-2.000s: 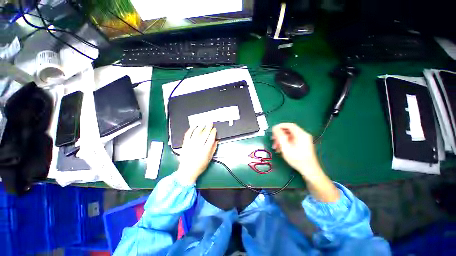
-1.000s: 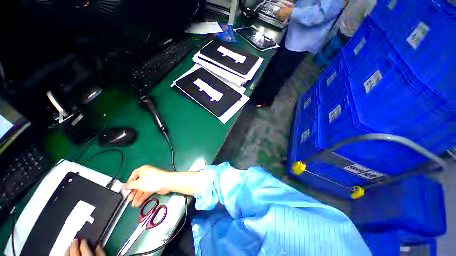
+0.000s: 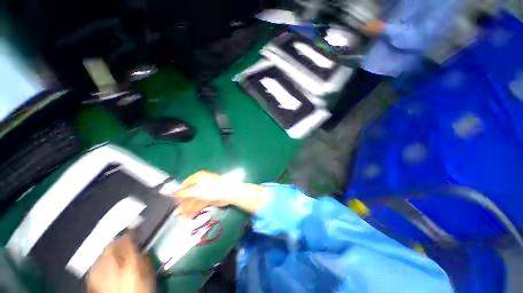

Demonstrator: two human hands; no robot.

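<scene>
The picture is blurred. A black tablet (image 3: 74, 220) lies on a white sheet (image 3: 129, 163) at the lower left, with a white label strip (image 3: 109, 232) on its back. My left hand (image 3: 121, 269), cut off by the bottom edge, rests on the tablet by the strip's lower side. My right hand (image 3: 203, 193) is at the tablet's right edge with its fingers bent; whether it grips the edge or something small is too blurred to tell. Scissors with dark red handles (image 3: 207, 229) lie just below my right hand.
A black mouse (image 3: 172, 129) and a barcode scanner (image 3: 221, 117) lie beyond the tablet. Labelled tablets (image 3: 284, 97) on white sheets lie at the bench's far right. A person in a light-blue smock (image 3: 407, 40) stands beyond. Blue crates (image 3: 441, 137) are stacked at right.
Since a second ago the view has shifted, moving the scene rightward, and blurred. More of my left hand shows on the tablet. My right hand remains at the tablet's right edge.
</scene>
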